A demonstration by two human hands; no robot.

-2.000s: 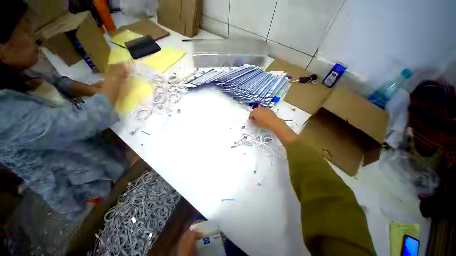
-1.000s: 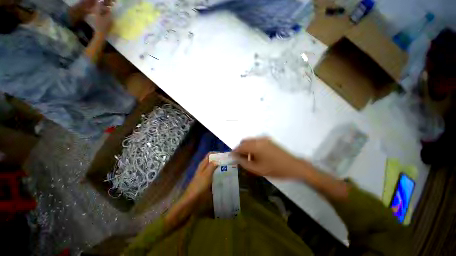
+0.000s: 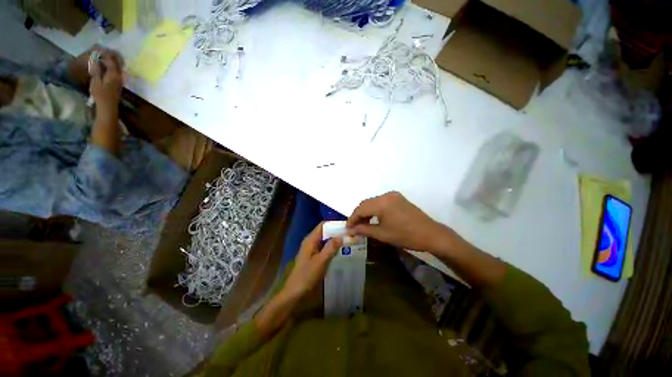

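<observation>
A slim white retail box [image 3: 344,283] with a small blue mark stands upright over my lap, at the table's front edge. My left hand [image 3: 312,259] grips its upper left side. My right hand [image 3: 387,223] pinches the white end flap [image 3: 335,229] at the box's top, with a small white bit showing by the fingers. Whether anything is inside the box cannot be told.
A loose cable pile [image 3: 394,65] lies on the white table [image 3: 295,121]. An open carton [image 3: 508,51], a clear tray bundle [image 3: 498,175] and a smartphone [image 3: 611,237] are at right. A carton of coiled cables [image 3: 230,228] is below left. Another person's hand [image 3: 107,74] holds something white.
My right hand has come back from the blue-and-white boxes on the table to the box over my lap. My left hand has kept hold of the box. The view has tilted down.
</observation>
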